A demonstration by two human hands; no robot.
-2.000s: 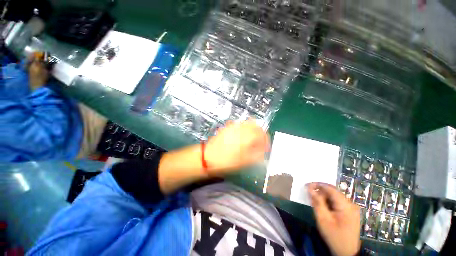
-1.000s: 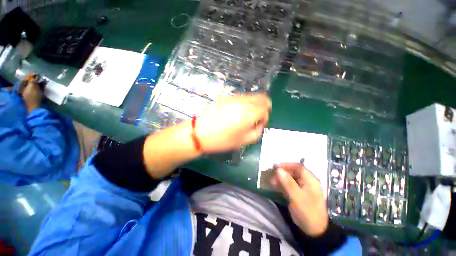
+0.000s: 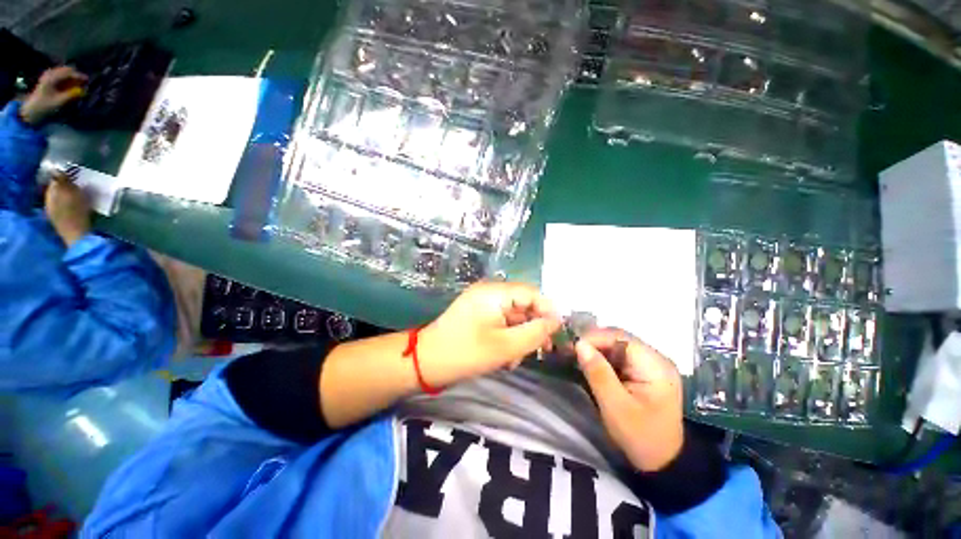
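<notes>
My left hand [image 3: 487, 335], with a red band at the wrist, pinches a small dark part [image 3: 566, 335] between thumb and fingers. My right hand [image 3: 635, 392] meets it from the right, its thumb and finger at the same part. Both hands are over the near edge of the white sheet [image 3: 627, 268]. A small greyish piece [image 3: 582, 319] shows just behind the fingertips. Whether a tool is in my right hand cannot be made out. The large clear parts tray [image 3: 348, 216] lies beyond my left hand; the smaller blister tray [image 3: 788, 326] lies right of the sheet.
Clear trays [image 3: 727, 116] lie at the back right. A white box [image 3: 923, 232] stands at the right edge. A blue strip [image 3: 258, 158], a white sheet with dark parts [image 3: 200, 137] and a black tray [image 3: 279, 314] are on the left. A neighbour's blue sleeves [image 3: 79, 295] are at far left.
My left hand has come back from the large tray toward me. My right hand has moved from the sheet to meet it at the sheet's near edge. The view has shifted slightly.
</notes>
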